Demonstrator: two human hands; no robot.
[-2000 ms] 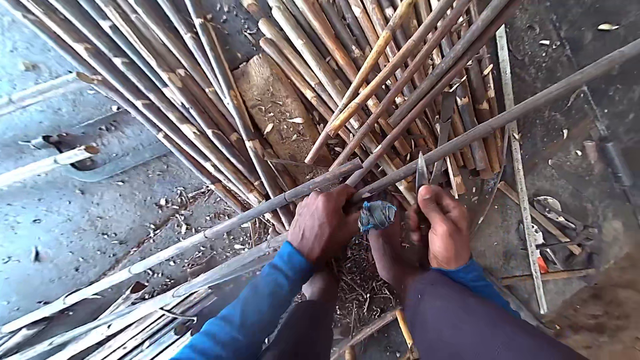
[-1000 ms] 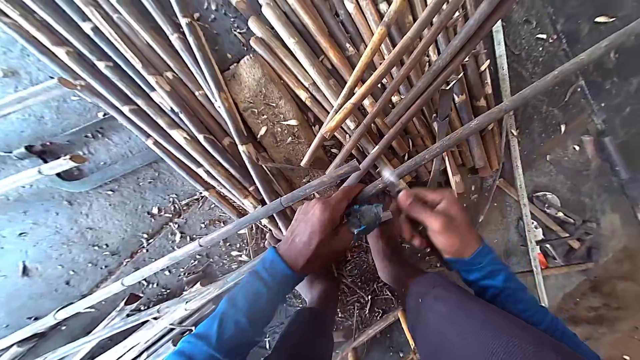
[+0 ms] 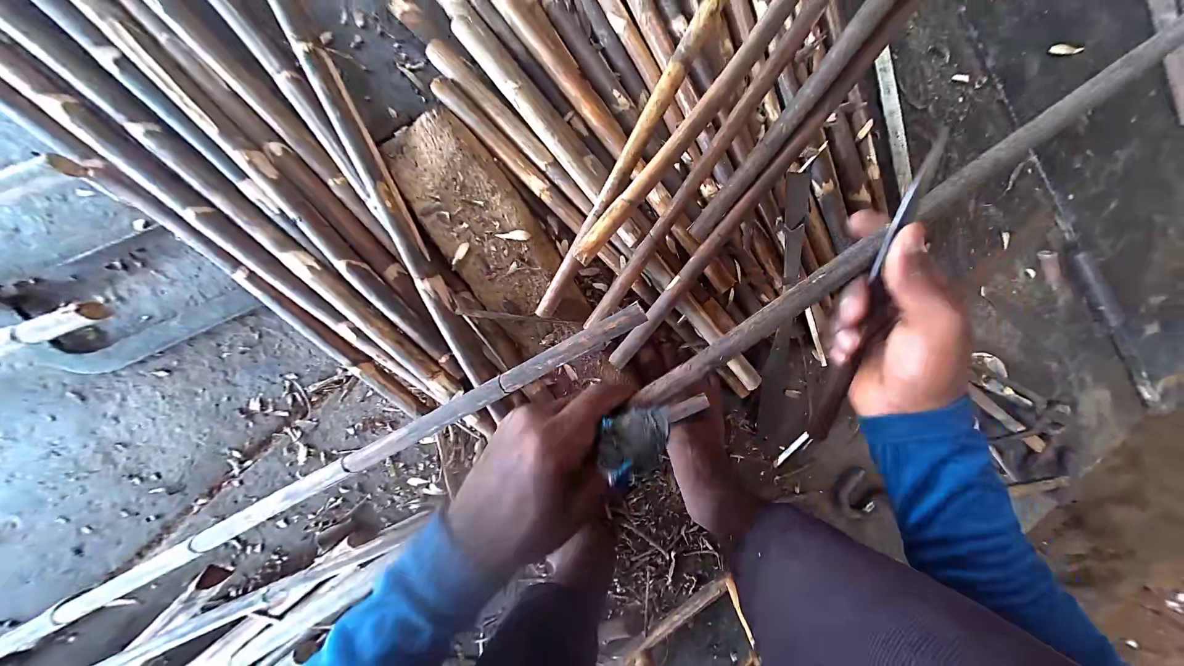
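My left hand (image 3: 546,472) is closed around the lower end of a long brown cane pole (image 3: 777,314), which runs up to the right edge; a bluish cloth wrap (image 3: 634,444) shows at its thumb side. Another, paler jointed cane pole (image 3: 398,439) passes by the same hand toward the lower left; whether it is gripped too I cannot tell. In my right hand (image 3: 911,324) is a knife (image 3: 897,222), its blade tilted upward against or just in front of the brown pole. Part of the handle is hidden by the fingers.
Many cane poles (image 3: 231,185) lie fanned at the upper left, with more poles (image 3: 555,83) at the top middle. A worn wooden board (image 3: 481,213) lies between them. Shavings (image 3: 647,555) cover the ground around my feet. Split pale canes (image 3: 277,601) lie at lower left, metal pieces at right.
My right hand with the knife has moved up and to the right along the brown pole, away from my left hand. My left hand stays at the pole's lower end.
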